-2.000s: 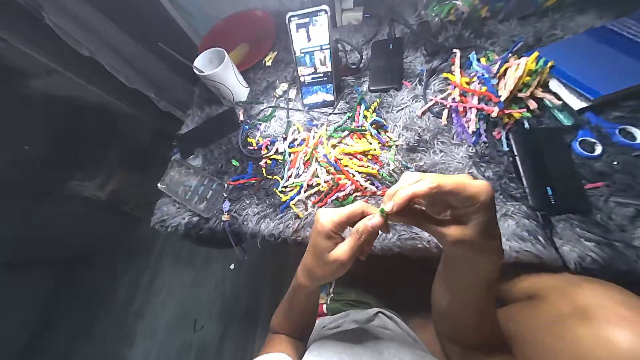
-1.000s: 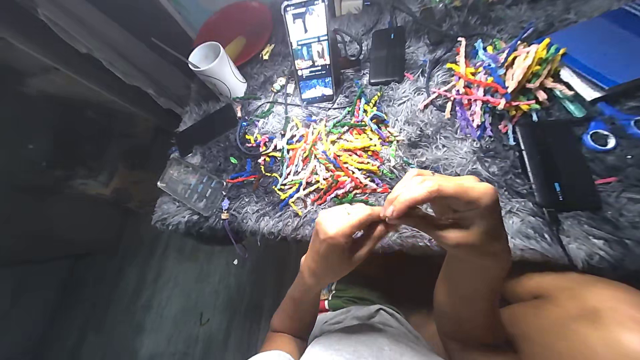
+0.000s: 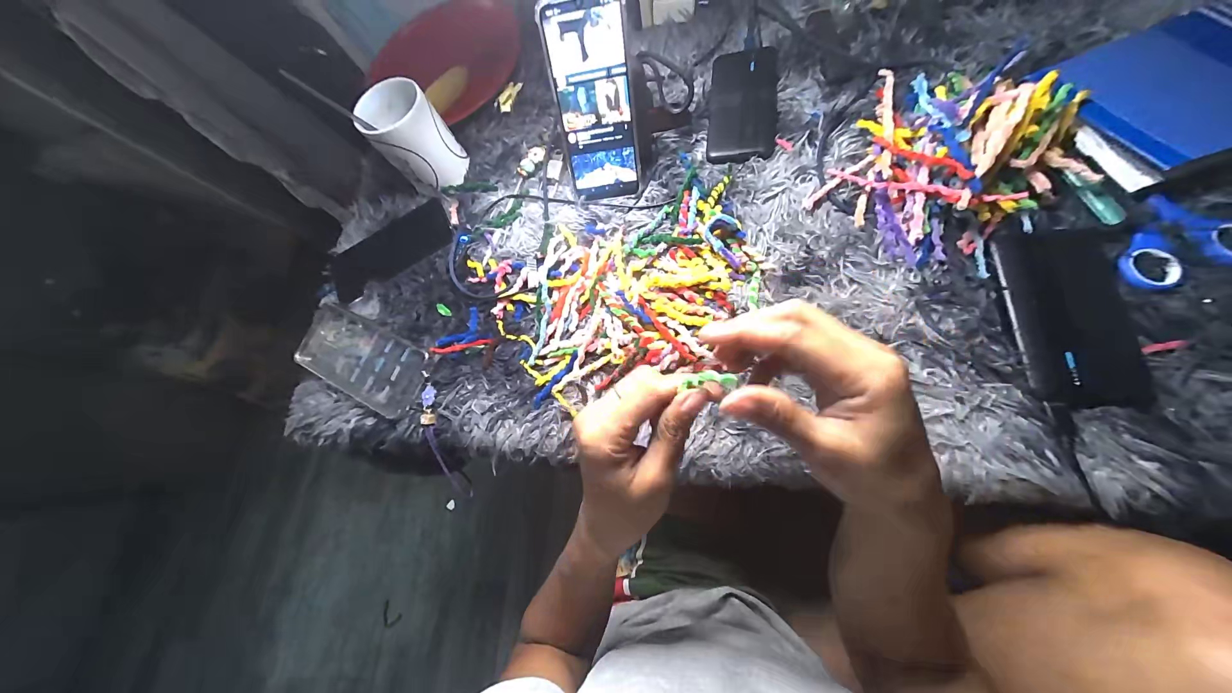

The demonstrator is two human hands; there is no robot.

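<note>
A short, light green fuzzy strip (image 3: 710,381), twisted or braided, is pinched between the thumb and forefinger of my left hand (image 3: 630,438). My right hand (image 3: 833,399) is just to the right of it, thumb and forefinger apart around the strip's free end, with nothing seen between them. Behind both hands lies a pile of multicolored fuzzy twisted strips (image 3: 626,298) in red, yellow, white, blue and green. A second heap of such strips (image 3: 962,154), with pink and purple ones, is at the upper right.
A lit phone (image 3: 592,106) stands behind the pile, near a white mug (image 3: 409,130) and red plate (image 3: 491,48). Black power banks (image 3: 743,104), (image 3: 1073,318) lie on the gray shaggy cover (image 3: 866,289). Blue-handled scissors (image 3: 1150,265) and a clear case (image 3: 361,361) lie near the sides.
My right thumb and forefinger have parted and moved off the left fingertips, where both hands met before. The green strip now shows plainly in my left hand.
</note>
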